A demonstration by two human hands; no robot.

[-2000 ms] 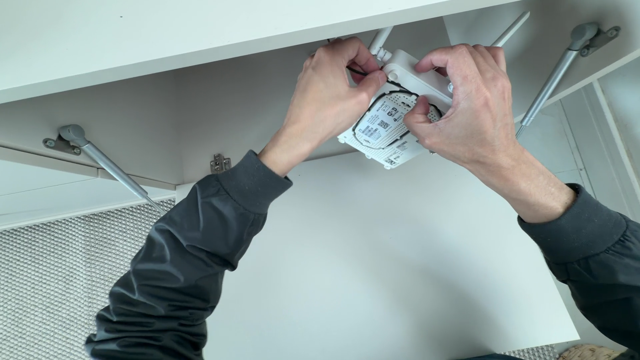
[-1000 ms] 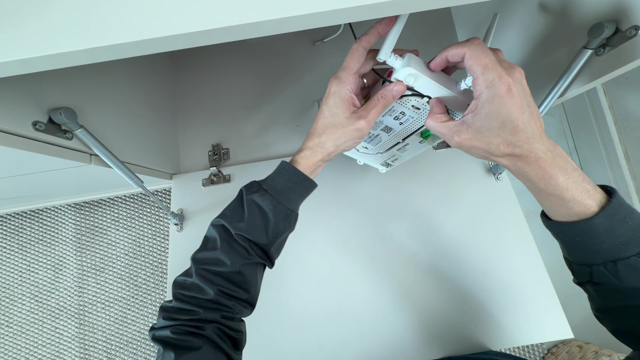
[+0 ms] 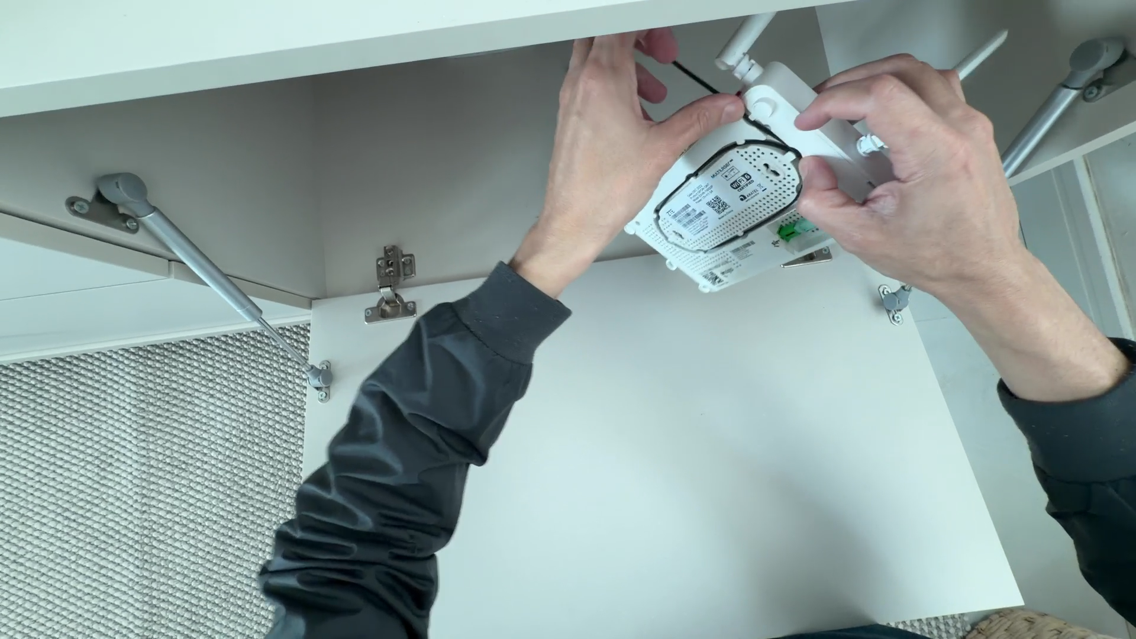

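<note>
A white Wi-Fi router (image 3: 728, 195) with antennas is tilted at the cabinet opening, its vented, labelled underside toward me. A thin black cable (image 3: 694, 78) runs from the dark inside to the router and loops round the oval on its underside. My left hand (image 3: 621, 133) has its thumb at the router's upper left edge, beside the cable; its fingertips are partly hidden under the cabinet top. My right hand (image 3: 914, 160) grips the router's antenna side between thumb and fingers. A green connector (image 3: 795, 230) sits in the underside near my right thumb.
The white flap door (image 3: 674, 426) hangs lowered below the router. Gas struts (image 3: 200, 257) flank the opening, and a metal hinge (image 3: 390, 284) joins the flap at left. The cabinet top's edge (image 3: 355, 67) overhangs both hands. A woven rug (image 3: 142, 479) lies lower left.
My left hand has shifted from beside the antenna to the router's upper left edge, with its fingers now spread toward the cabinet's inside. The green connector, hidden two seconds ago, now shows.
</note>
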